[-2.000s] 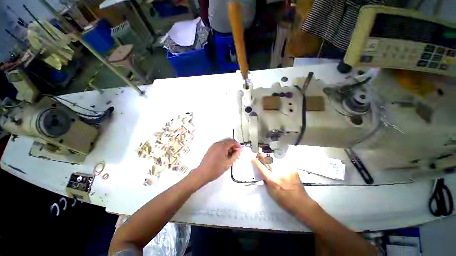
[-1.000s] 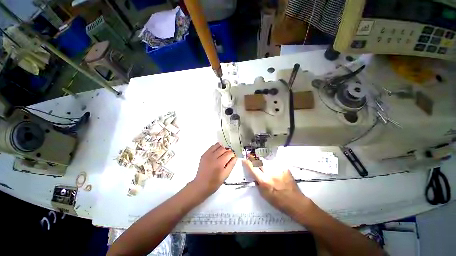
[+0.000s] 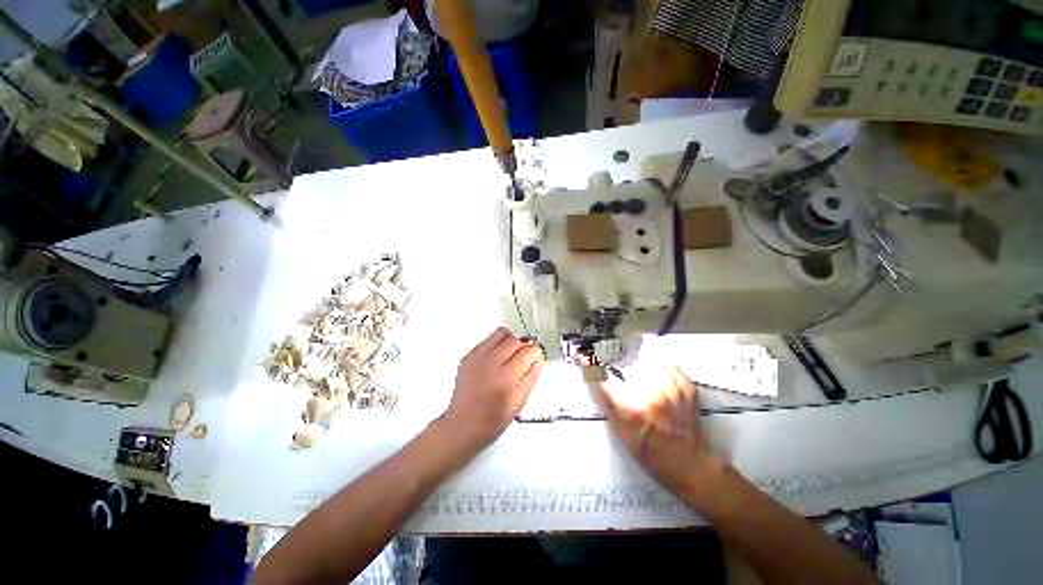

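My left hand [image 3: 494, 383] lies on the machine bed just left of the needle area, fingers curled and fingertips together; bright light hides whether it grips anything. My right hand [image 3: 654, 421] lies right of the needle area, fingers pointing toward the presser foot [image 3: 589, 353]. A small brownish bit [image 3: 595, 374] shows near its fingertips; whether it is held is unclear. The cream sewing machine [image 3: 623, 257] stands behind both hands. A loose heap of small cream and brown labels [image 3: 343, 343] lies on the white table to the left.
A pale flat strip [image 3: 738, 370] and a slim dark tool [image 3: 815, 368] lie right of my right hand. Black-handled scissors [image 3: 1003, 422] lie far right. A control panel [image 3: 932, 74] is at upper right. A second machine [image 3: 86, 326] stands at left.
My right hand has shifted slightly right, away from my left hand. My left hand has stayed nearly in place since a second ago. The camera view has shifted since two seconds ago.
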